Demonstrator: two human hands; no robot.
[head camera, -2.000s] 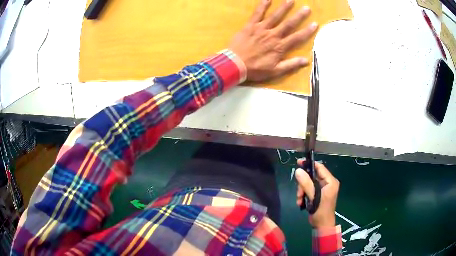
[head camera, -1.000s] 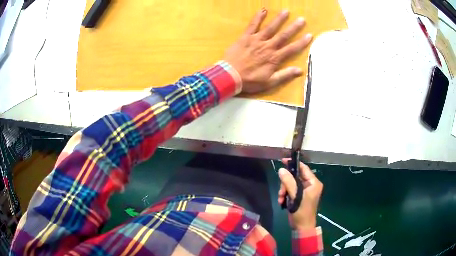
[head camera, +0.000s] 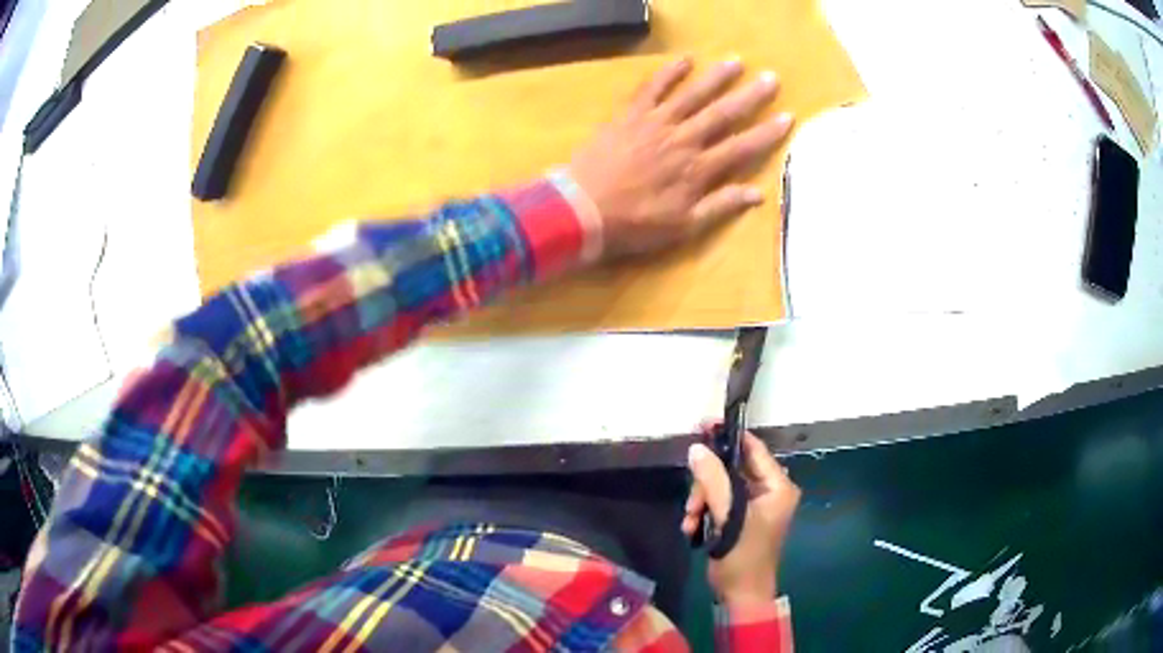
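A tan panel lies on white sheet material on the table. My left hand lies flat on the panel near its right edge, fingers spread, holding nothing. My right hand, just beyond the table's front edge, grips the black-handled shears by the loops. The blades point away from me at the panel's lower right corner; their front part is hidden, apparently under the panel or sheet. Two black bar weights lie on the panel, one at the left and one at the top.
A smartphone lies at the right of the table, with a red pen and beige pieces behind it. A dark object lies at the far left. White offcuts lie on the green floor beyond the table's metal-coloured edge.
The view has shifted, showing more of the panel and a second weight. The shears have moved from along the panel's right edge to its lower right corner. My left hand stays flat on the panel.
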